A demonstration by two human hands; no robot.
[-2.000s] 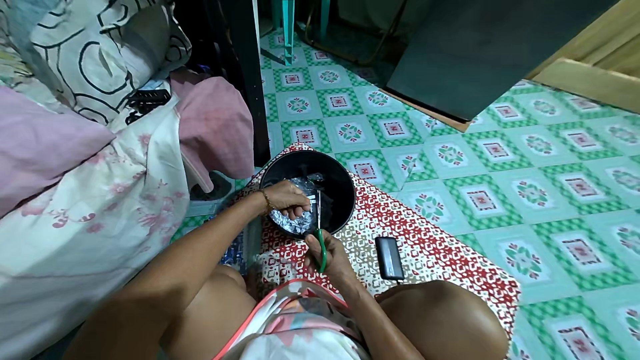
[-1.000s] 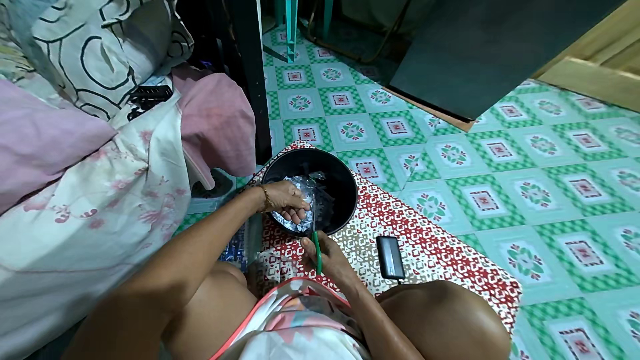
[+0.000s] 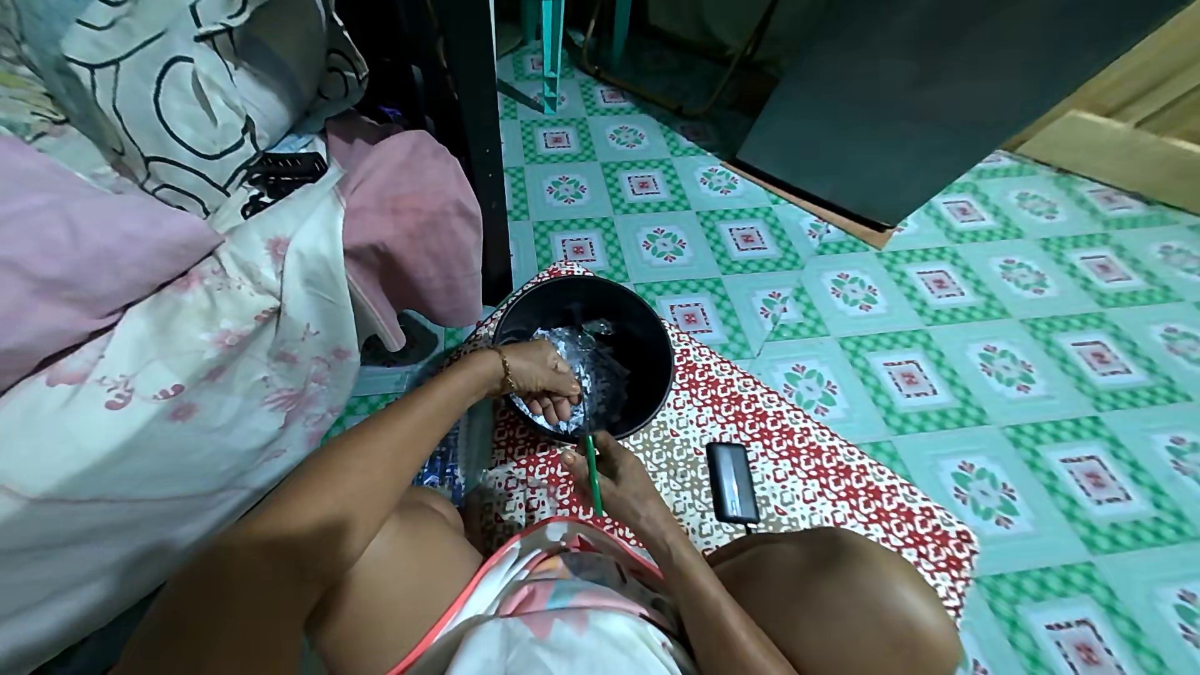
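A round black tub (image 3: 656,361) stands in front of me on a patterned mat. Over its left side is my left hand (image 3: 539,380), its fingers curled on a crinkled, shiny silvery sheet (image 3: 574,352), which looks like foil or plastic film. Dark, clear-looking scraps lie in the tub below. My right hand (image 3: 614,483) is at the tub's near rim, closed around the green handles of scissors (image 3: 593,473). Their blades point toward the silvery sheet and are hard to make out; whether they touch it I cannot tell.
A black phone or power bank (image 3: 733,483) lies on the red and white mat (image 3: 825,497), right of my right hand. Bedding (image 3: 216,375) hangs at left beside a dark post (image 3: 478,141). A dark panel (image 3: 900,94) stands at the back right over green patterned flooring.
The green handles, spread into a visible loop two seconds ago, now appear as a narrow upright strip. My left hand stays over the tub with its fingers curled.
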